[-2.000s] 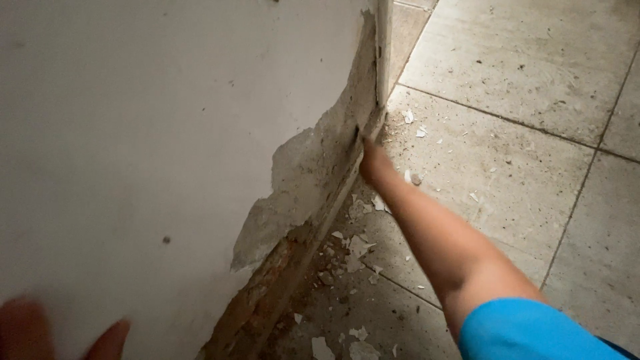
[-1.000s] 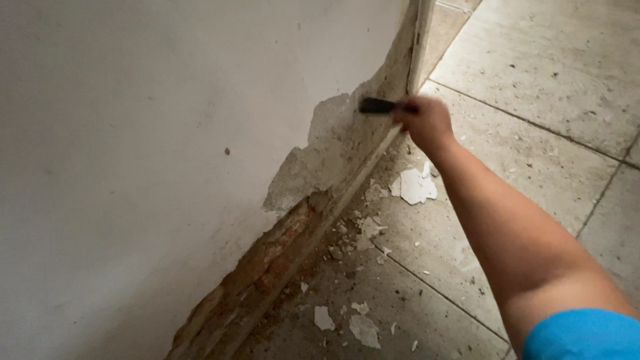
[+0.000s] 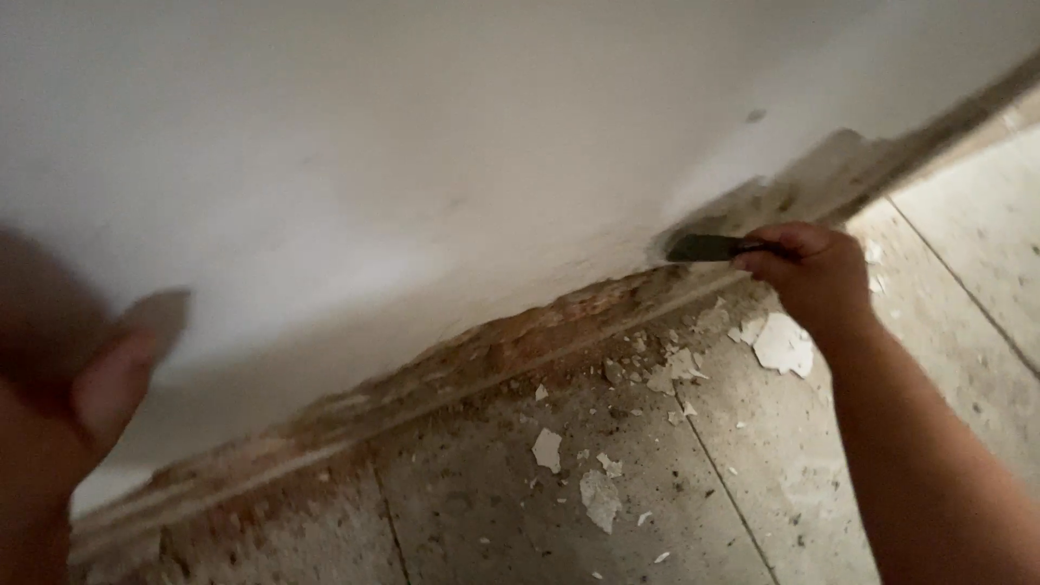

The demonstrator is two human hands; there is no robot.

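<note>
My right hand (image 3: pixel 812 272) grips a putty knife (image 3: pixel 703 247) by its handle. The dark blade lies against the lower part of a white painted wall (image 3: pixel 390 179), at the left end of a bare grey patch (image 3: pixel 829 166) where the paint has come off. My left hand (image 3: pixel 89 382), blurred, is raised in front of the wall at the left edge, thumb apart from the fingers. Nothing shows in it, though part of it lies outside the frame. Below the blade, a strip of exposed reddish masonry (image 3: pixel 536 325) runs along the wall's foot.
A narrow ledge (image 3: pixel 455 402) follows the base of the wall. Large flakes of paint (image 3: pixel 784 345), smaller chips and crumbs lie on the tiled floor (image 3: pixel 723 520). The wall's edge runs up to the right, with brighter floor tiles beside it.
My right hand has brought the putty knife down along the wall, to the lower left end of the bare patch. My left hand has come into view. The view has turned strongly.
</note>
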